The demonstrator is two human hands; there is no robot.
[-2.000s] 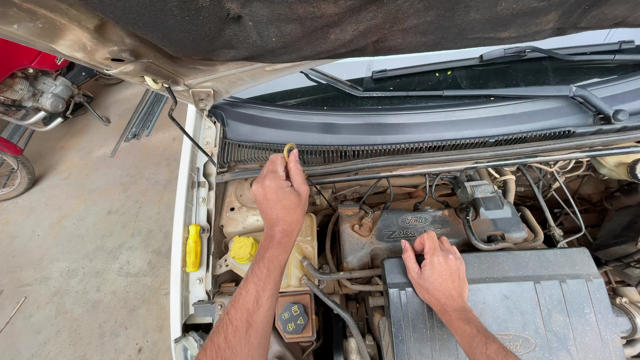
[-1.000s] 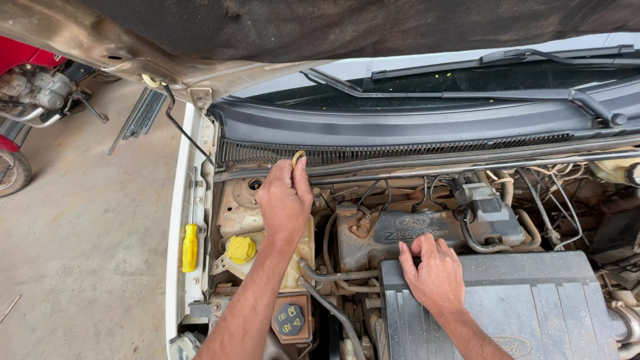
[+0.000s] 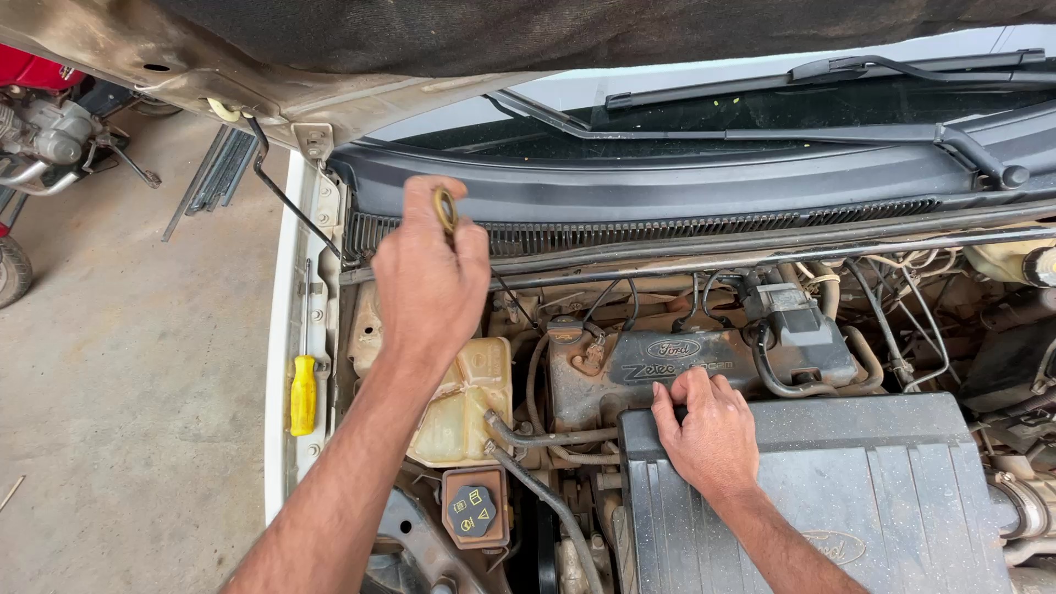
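My left hand (image 3: 433, 276) is raised over the strut corner near the cowl grille, its fingers closed on a small brass-coloured ring-shaped handle (image 3: 445, 210). What hangs below the ring is hidden by the hand. My right hand (image 3: 709, 433) rests on the back left edge of the black plastic air filter housing (image 3: 767, 495), beside the engine's Ford Zetec cover (image 3: 660, 355), and its fingers are loosely curled. Below my left hand is the translucent coolant reservoir (image 3: 462, 412); its yellow cap is hidden behind the wrist. Nearer is a dark reservoir cap (image 3: 472, 511).
A yellow-handled screwdriver (image 3: 303, 396) lies along the left fender channel. The thin hood prop rod (image 3: 289, 198) rises to the open hood (image 3: 412, 37). Wiper arms (image 3: 742, 132) lie over the windshield. Metal bars (image 3: 219, 169) and a red motorcycle (image 3: 49, 124) are on the floor side.
My left hand has shifted and turned, still gripping the ring handle; its wrist now covers the yellow reservoir cap that showed earlier. My right hand stays on the housing edge.
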